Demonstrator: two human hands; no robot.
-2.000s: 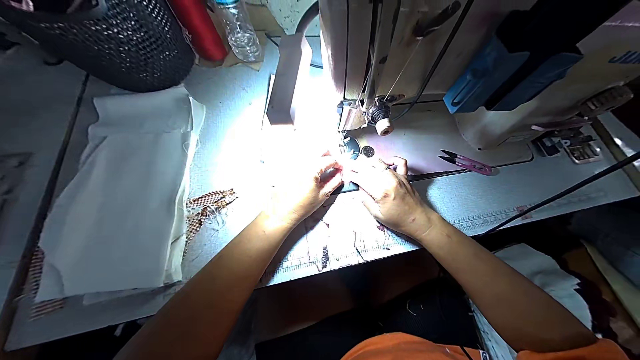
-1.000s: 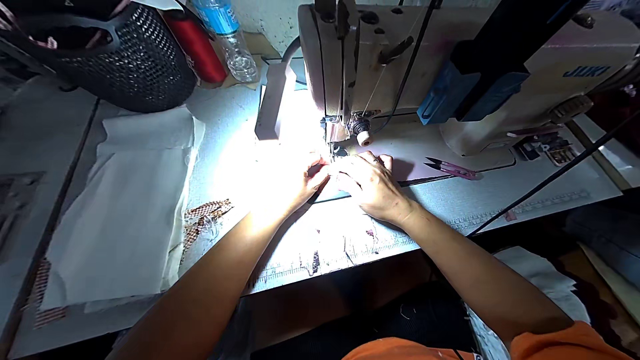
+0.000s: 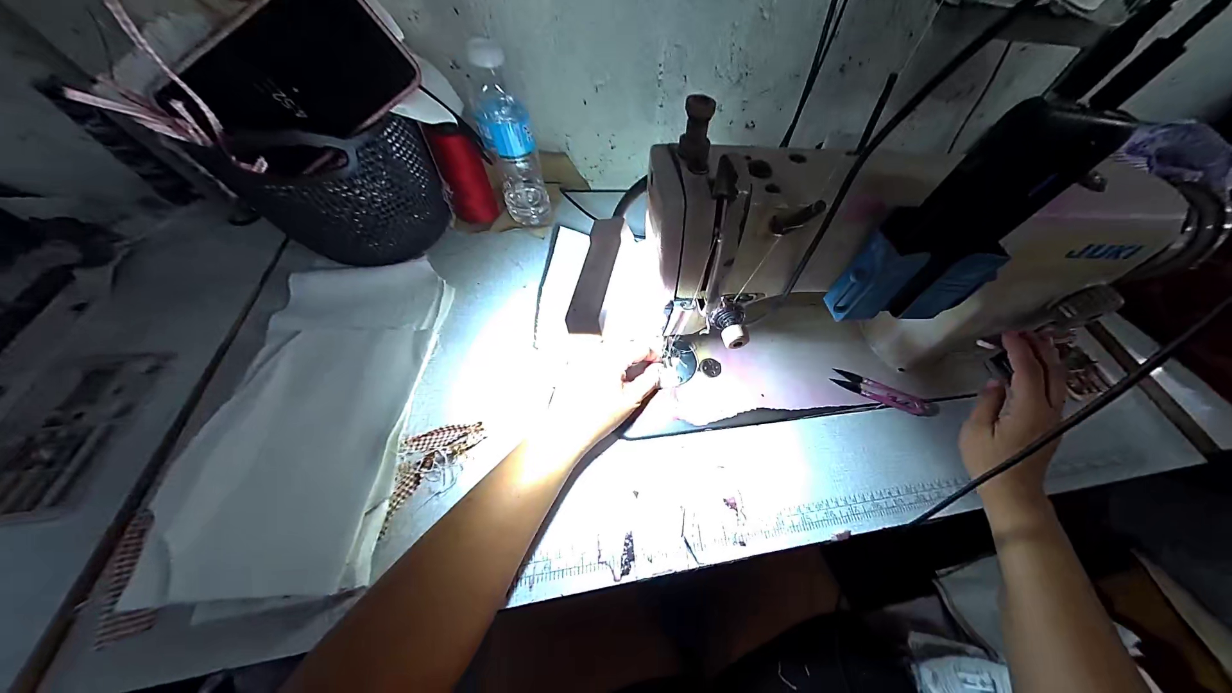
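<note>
My left hand rests at the needle area of a Juki sewing machine, its fingertips beside the presser foot. Glare washes out that spot, so I cannot tell whether the fingers hold anything. On the right, my right hand reaches to small items at the base of the machine's pillar; its fingertips are partly hidden there and what they touch is unclear. Pink-handled thread snips lie on the machine bed between my hands. White fabric pieces are stacked to the left, with checked fabric scraps next to them.
A black woven basket holding a phone stands at the back left, beside a red thread cone and a plastic bottle. A grey block lies left of the needle. A black cable crosses before my right wrist.
My right hand has left the needle area and moved right to the small items by the machine's pillar. My left hand stays near the needle. The view has shifted.
</note>
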